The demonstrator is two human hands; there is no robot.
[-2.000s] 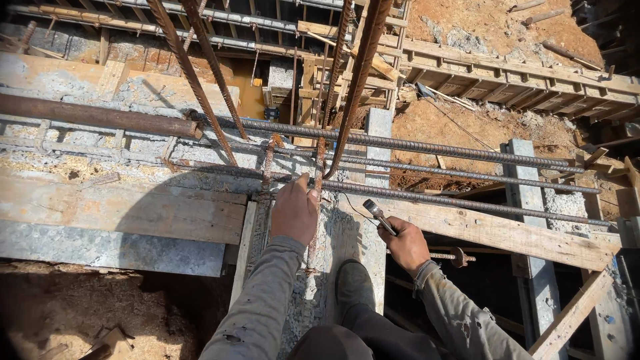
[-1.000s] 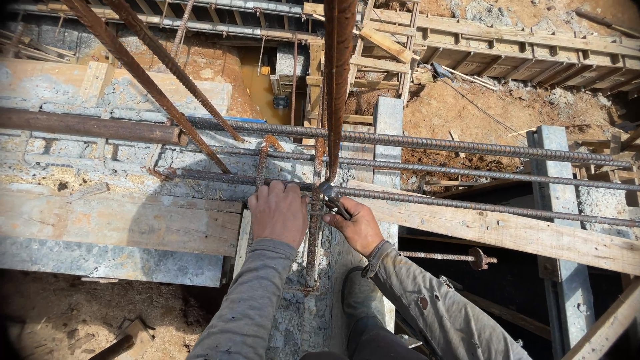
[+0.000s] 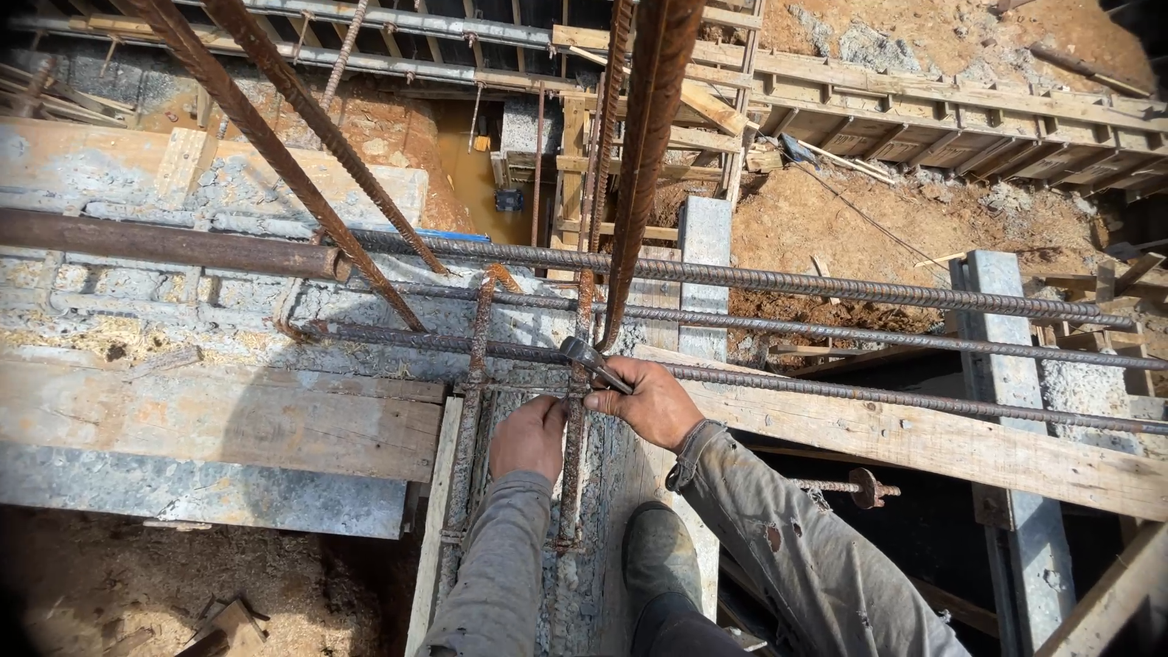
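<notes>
My right hand (image 3: 652, 401) is closed around a dark metal hand tool (image 3: 593, 363), whose head rests by the crossing of a rusty stirrup bar (image 3: 573, 456) and a long ribbed rebar (image 3: 776, 375). Just below that crossing, my left hand (image 3: 529, 440) has its thumb and fingertips at the same stirrup bar; whether it pinches something thin there is hidden. A second rusty stirrup leg (image 3: 480, 319) stands left of my hands. Thick rusty vertical rebars (image 3: 646, 155) rise above them.
My boot (image 3: 659, 557) stands on a narrow board. Deep dark gaps lie beneath a long timber plank (image 3: 912, 436) on the right, beside a metal post (image 3: 1022, 392). A rusty pipe (image 3: 164, 245) lies at left. Muddy water (image 3: 465, 173) and timber formwork (image 3: 967, 114) are farther off.
My right hand and its tool, away from the bars two seconds ago, moved left to the crossing. My left hand has shifted from the stirrup's left side to just below the crossing.
</notes>
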